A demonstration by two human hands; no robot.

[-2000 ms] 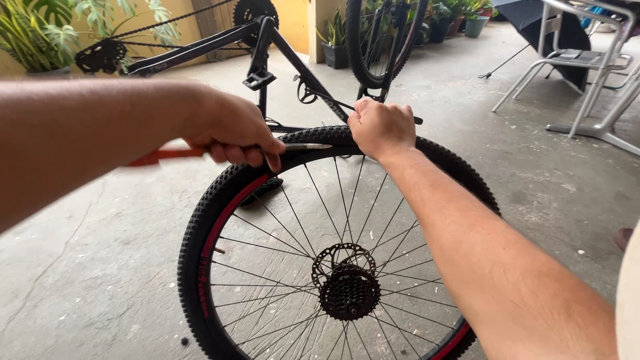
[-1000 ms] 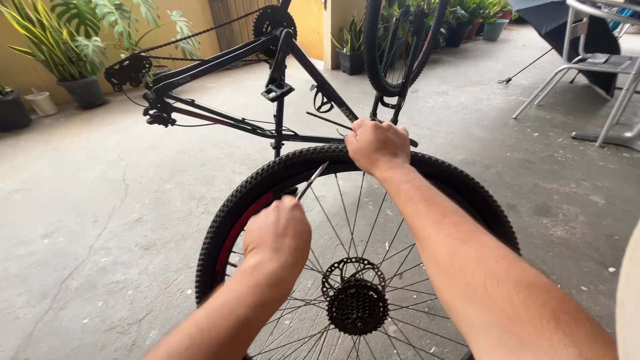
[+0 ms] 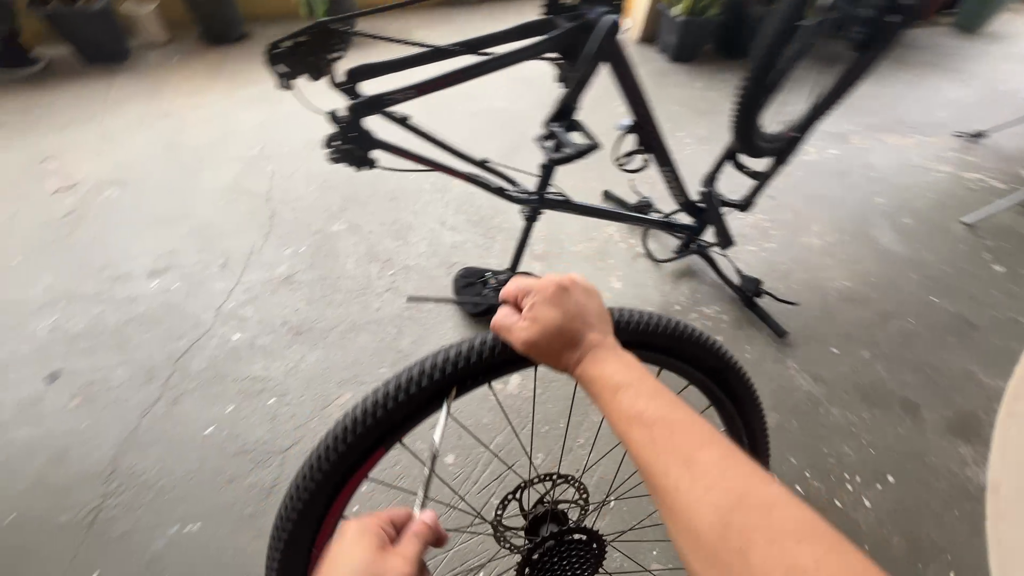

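A bicycle wheel with a knobby black tire [image 3: 384, 390] stands upright before me, its disc brake rotor [image 3: 512, 512] and cassette [image 3: 564, 556] low in view. My left hand [image 3: 384, 544] grips a thin metal lever-like tool [image 3: 436, 448], whose tip reaches the inner edge of the tire at the upper left. On top of the tire rests my right hand [image 3: 552, 320], closed around a thin dark rod [image 3: 436, 299] that sticks out leftward. A red strip of rim [image 3: 348, 496] shows at the wheel's left.
Beyond the wheel an upside-down bicycle frame [image 3: 448, 80] stands on its saddle [image 3: 476, 290] and handlebar [image 3: 752, 304], with the other wheel [image 3: 748, 104] still on. Potted plants [image 3: 680, 32] line the back. A pale rounded edge [image 3: 1008, 448] is at the right.
My left hand with the metal tool has moved down and away from the top of the tire. The right hand stays on the tire's top. The view has tilted down.
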